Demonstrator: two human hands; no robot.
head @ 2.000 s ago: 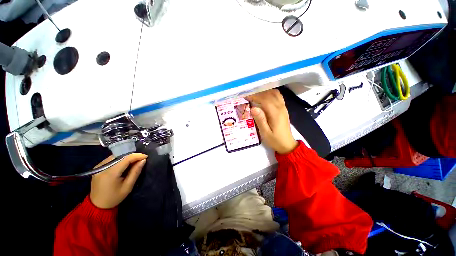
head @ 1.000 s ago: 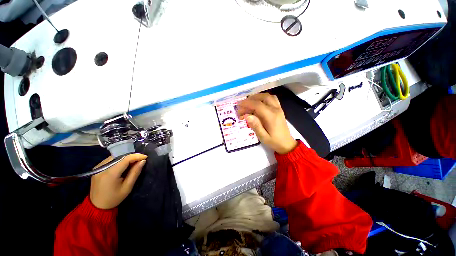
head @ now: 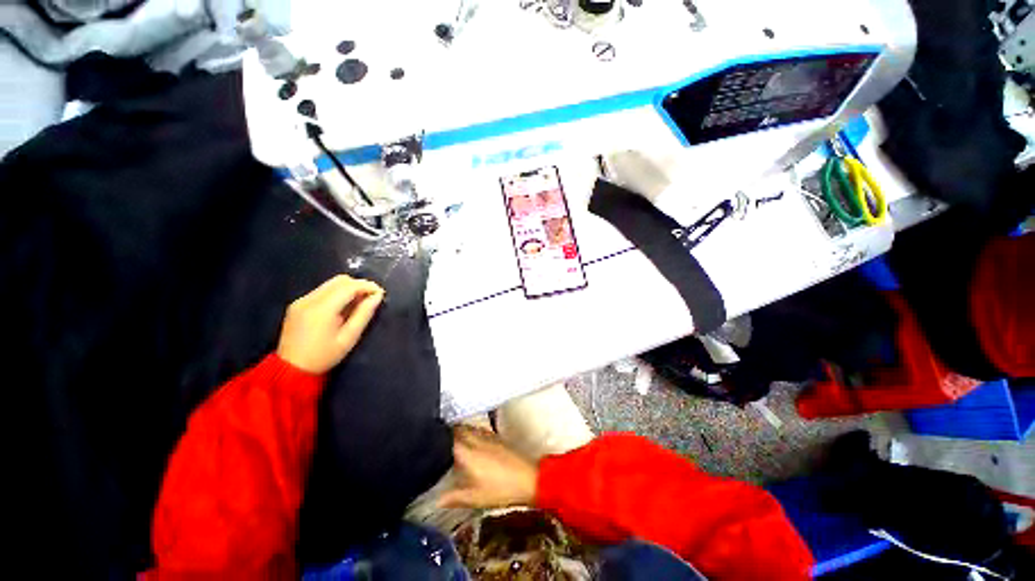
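Black fabric lies under the needle area, spreads to the left and hangs over the table's front edge. My left hand is on the fabric just in front of the needle, thumb and fingers pinched together on it. My right hand is below the table edge, over my lap, at the right edge of the hanging fabric. Its fingertips are partly hidden, so its grip is unclear. A smartphone with a lit pink and white screen lies on the machine bed, with no hand on it.
A curved black strip crosses the bed right of the phone. The white machine head spans the back, with a dark control panel. Green and yellow rings lie at the right. Another person's red sleeve shows at the far right.
My right hand has left the phone and moved down to the hanging fabric. The camera view has shifted, showing more fabric at left. My left hand stays on the fabric, with the needle area now more exposed.
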